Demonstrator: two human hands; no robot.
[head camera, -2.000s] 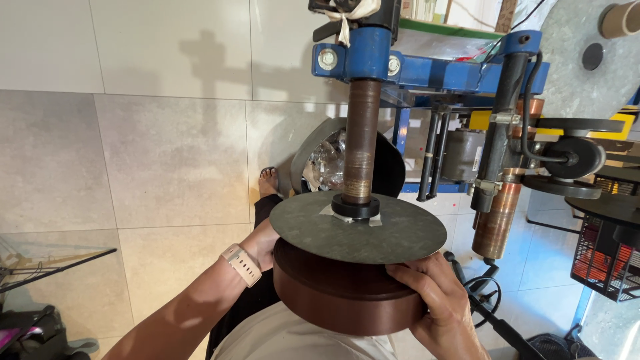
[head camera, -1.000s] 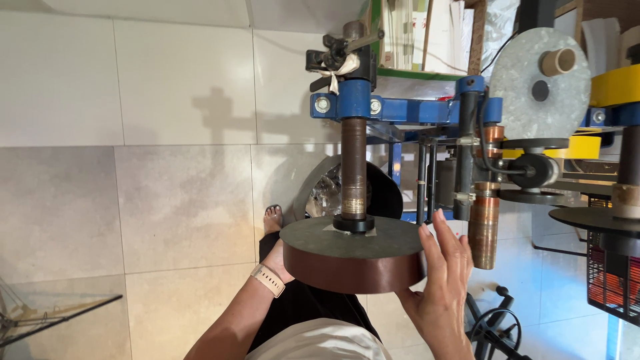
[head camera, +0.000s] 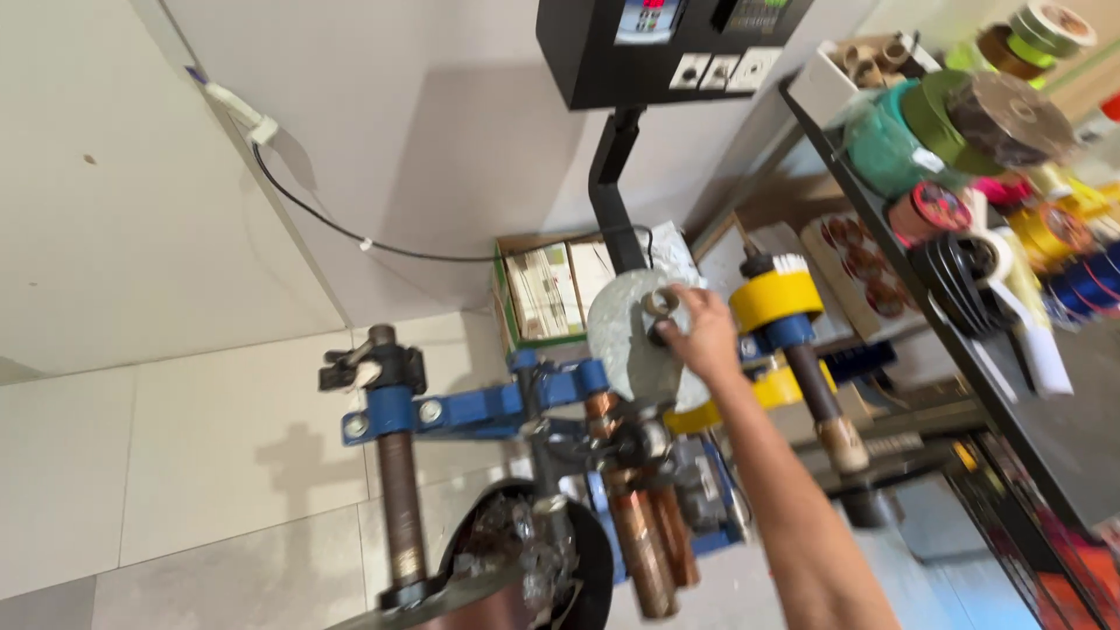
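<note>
My right hand (head camera: 707, 337) is at a round grey metal plate (head camera: 632, 306), its fingers around a short cardboard core (head camera: 660, 303) and touching a small dark round piece (head camera: 658, 332); whether it grips either is unclear. At the lower left, the brown ribbon roll (head camera: 481, 608) sits under a dark disc (head camera: 437, 604) on a steel shaft (head camera: 401, 507) held by a blue bracket (head camera: 389, 409). My left hand is out of view. Copper rollers (head camera: 643, 542) stand between the shaft and my right forearm.
A black bin (head camera: 595, 560) with clear scrap stands below the blue arm. Yellow rolls (head camera: 776, 297) sit on a shaft to the right. A black control box (head camera: 665, 52) hangs above. Ribbon rolls (head camera: 1011, 118) fill the shelf at right; a carton (head camera: 501, 302) stands behind.
My hands have left the brown roll. The right hand has moved to the cardboard core on the grey plate; the left has gone out of view. The view has swung up and right.
</note>
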